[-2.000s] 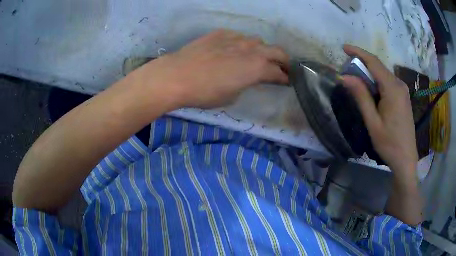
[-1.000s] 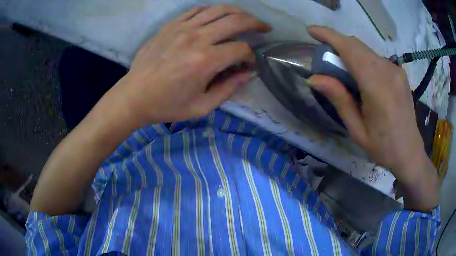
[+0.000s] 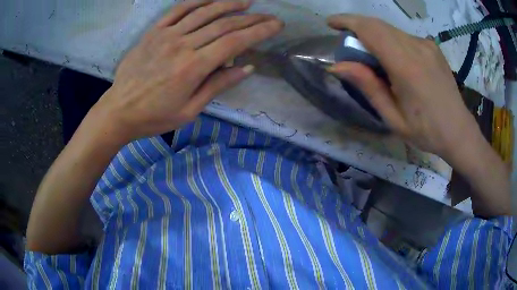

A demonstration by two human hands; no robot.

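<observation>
My right hand (image 3: 402, 85) is closed round the handle of the steam iron (image 3: 323, 85), whose dark body lies low over the white table cover with its tip towards my left hand. The iron is blurred. My left hand (image 3: 176, 68) lies palm down to the left of the iron, fingers reaching right. A narrow brownish-grey strip of cloth (image 3: 258, 61) shows between my left fingertips and the iron's tip. Whether my left fingers pinch it is hidden under the hand.
The table cover (image 3: 334, 148) has brown stains and a frayed front edge close to my shirt. A green coiled hose (image 3: 476, 28) and black cable run behind my right hand. A yellow object (image 3: 502, 133) stands at far right. A grey-beige piece (image 3: 412, 7) lies at the far edge.
The iron and my right hand have moved left and slightly away from me. My left hand has moved left since one second ago, and its fingers lie flatter. The view has shifted somewhat.
</observation>
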